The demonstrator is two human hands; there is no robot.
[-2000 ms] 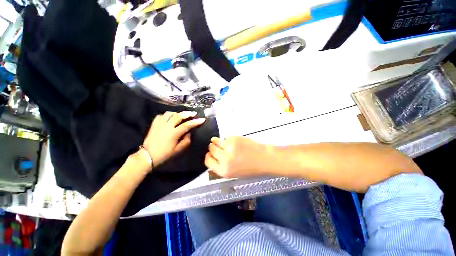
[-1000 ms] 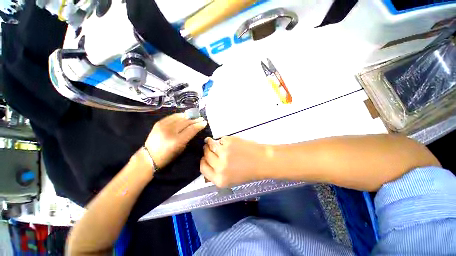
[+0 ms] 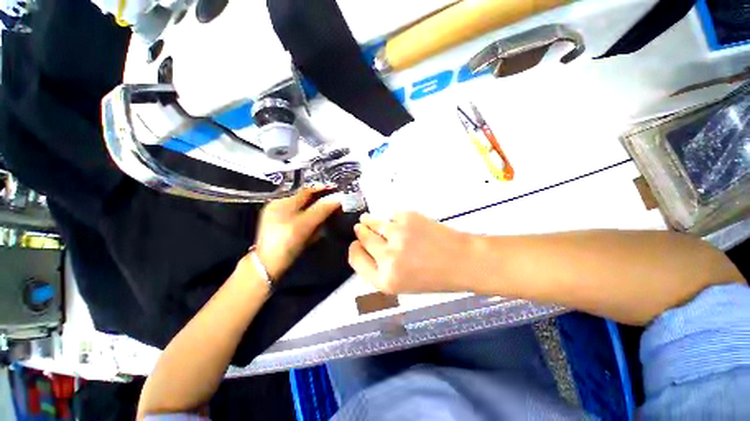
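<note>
The black garment piece (image 3: 164, 255) lies left of the needle and hangs over the table's front edge. The white sewing machine head (image 3: 222, 74) stands behind it. My left hand (image 3: 288, 226) rests on the cloth, its fingertips beside the presser foot area (image 3: 352, 200). My right hand (image 3: 403, 251) is closed with thumb and fingers pinched at the cloth's right edge, just in front of the foot. The needle tip and the pinched edge are mostly hidden by the fingers.
Orange-yellow thread snips (image 3: 489, 148) lie right of the needle. A parts tray (image 3: 670, 185) is at the right. A black band (image 3: 329, 66) and a wooden-handled tool (image 3: 469, 31) lie on the machine head. A measuring tape (image 3: 428, 329) runs along the front edge. A blue-rimmed crate (image 3: 613, 370) is below.
The view has shifted, so the machine and snips sit further right than one second ago. My left hand is bunched closer to the foot, with the fingers more bent. My right hand keeps its pinch.
</note>
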